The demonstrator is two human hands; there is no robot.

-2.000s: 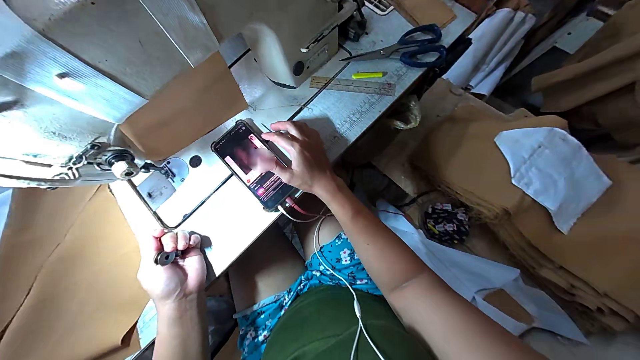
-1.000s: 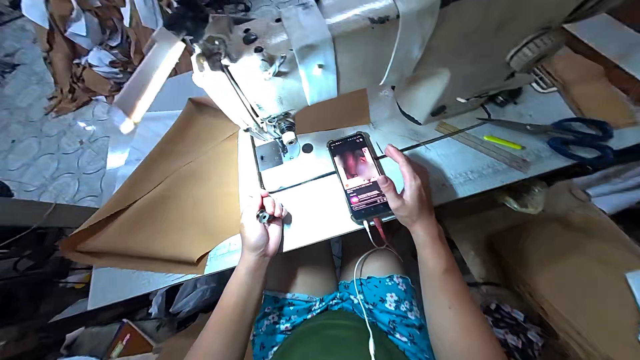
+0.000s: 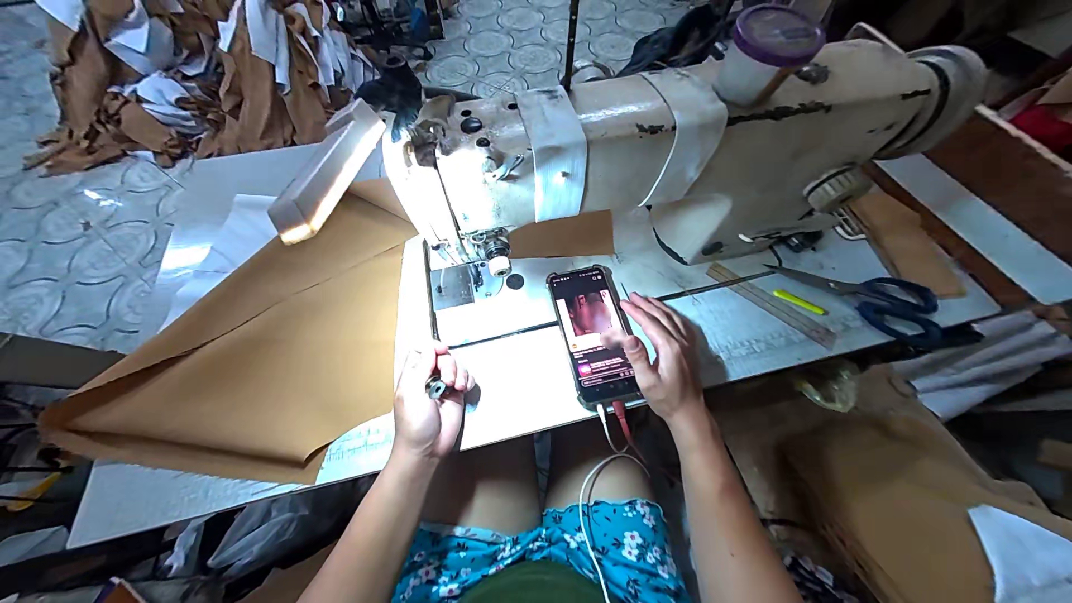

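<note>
My left hand (image 3: 429,402) is closed around a small metal bobbin case (image 3: 435,386) at the front edge of the sewing table, left of centre. A smartphone (image 3: 592,335) with a lit screen lies on the table, two cables plugged into its lower end. At its right side rests my right hand (image 3: 666,356), fingers apart, the thumb over the screen's lower right part; it grips nothing. Behind the phone stands an industrial sewing machine (image 3: 620,134), its presser foot area above the needle plate (image 3: 453,286). Brown fabric (image 3: 310,352) is spread left of my left hand.
Blue-handled scissors (image 3: 900,306), a ruler (image 3: 770,306) and a yellow-green marker (image 3: 800,302) lie at the right. A lit lamp (image 3: 328,172) juts out left of the machine head. A purple-lidded jar (image 3: 766,54) stands on top. Fabric scraps (image 3: 218,75) are heaped behind; stacked brown pieces (image 3: 904,502) lie front right.
The view has swung left and up, bringing more of the machine and the scrap heap into sight. My left hand still holds the small metal part; my right hand remains at the phone.
</note>
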